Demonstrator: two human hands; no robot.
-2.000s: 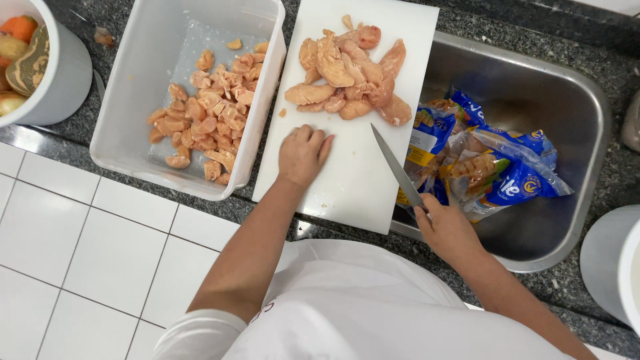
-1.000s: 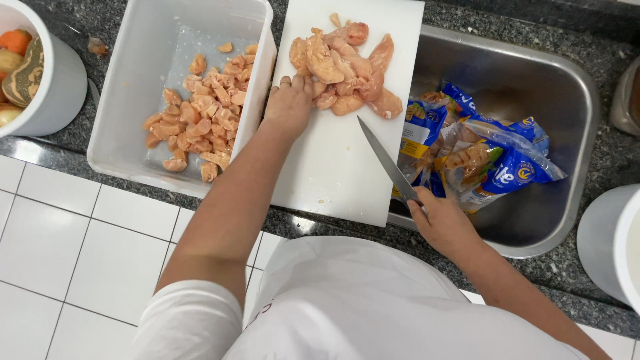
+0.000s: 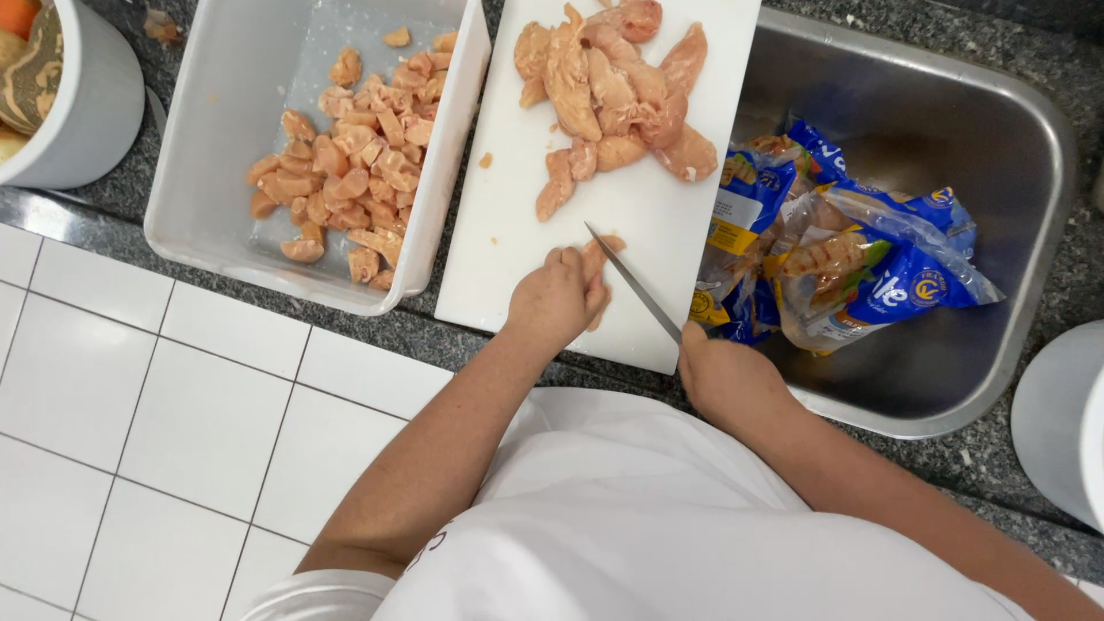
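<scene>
A white cutting board (image 3: 509, 216) lies across the counter and the sink's left edge, with a pile of raw chicken pieces (image 3: 621, 95) on its far half. My left hand (image 3: 559, 297) grips a raw chicken strip (image 3: 602, 250) flat on the near half. In my right hand (image 3: 729, 375), at the board's right edge, is the handle of a kitchen knife (image 3: 636, 286); its blade points up and left, the tip beside the strip's far end. To the left stands a translucent plastic tub (image 3: 233, 103) holding many cut chicken chunks (image 3: 354, 185).
Plastic chicken packages (image 3: 862, 267) lie in the stainless steel sink (image 3: 1018, 224) on the right. A white bucket (image 3: 103, 103) with vegetables stands at the far left, and another white container (image 3: 1056, 423) at the right edge. The countertop (image 3: 466, 345) is dark granite.
My left hand has moved from the chicken pile down to the near part of the board, where it now holds a strip. The knife has stayed in my right hand.
</scene>
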